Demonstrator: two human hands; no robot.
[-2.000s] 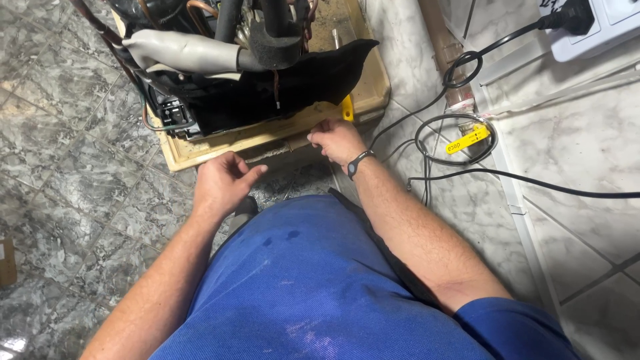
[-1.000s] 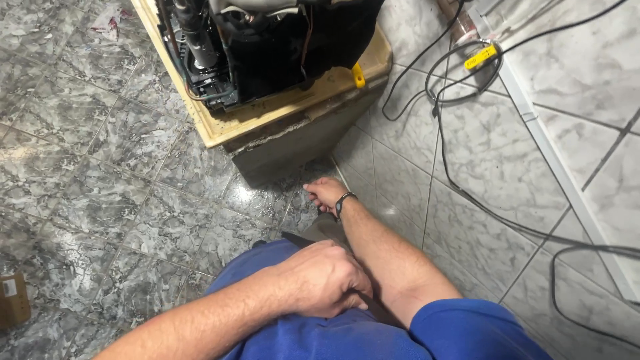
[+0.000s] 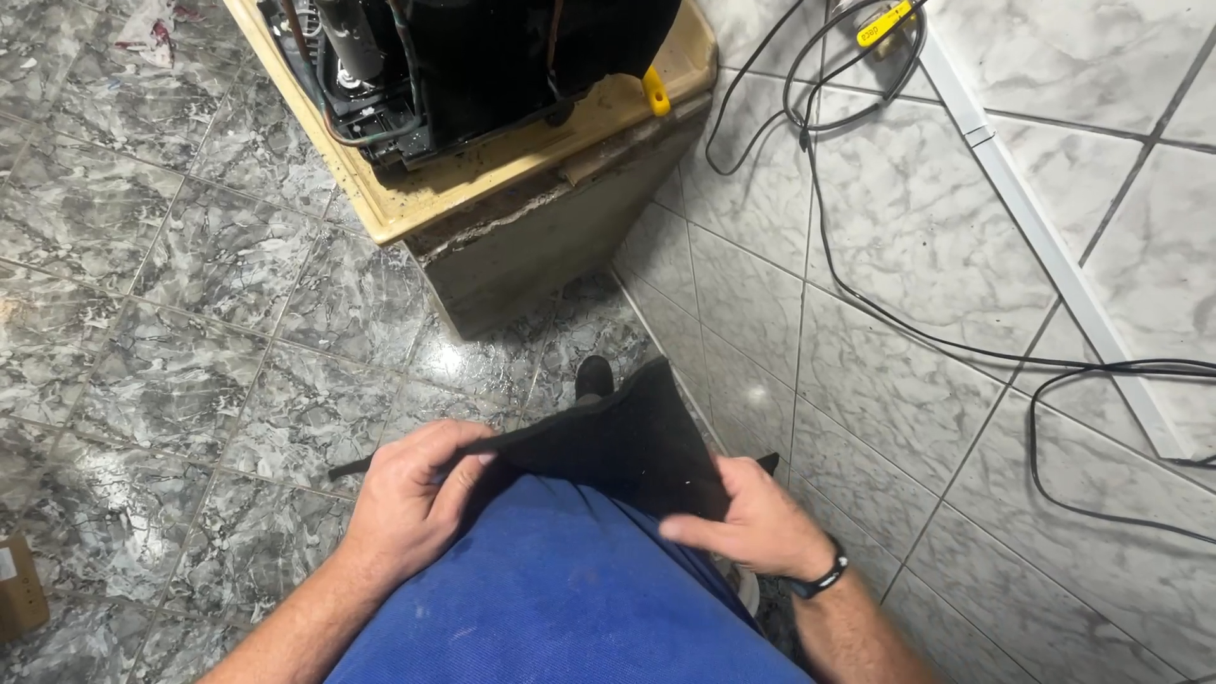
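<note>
A black flexible sheet (image 3: 608, 442), perhaps foam or rubber, stretches in front of my blue shirt. Its left part is gripped between the thumb and fingers of my left hand (image 3: 423, 489). At its right edge, my right hand (image 3: 755, 522) holds it, with a black band on the wrist. Beyond the hands, a black appliance unit with tubes (image 3: 494, 66) sits in a cream plastic tray (image 3: 427, 204). A yellow-handled tool (image 3: 655, 92), its other end hidden, lies at the tray's right side.
Below the tray stands a worn grey box-like base (image 3: 532, 252). Black cables (image 3: 855, 294) and a white cable duct (image 3: 1054, 247) run along the tiled wall at right. A cardboard piece (image 3: 19, 589) lies on the floor at far left. My shoe (image 3: 595, 377) shows past the sheet.
The black sheet is now spread between both hands in front of me. My right hand has come back from beside the base toward my body. My left hand has moved left.
</note>
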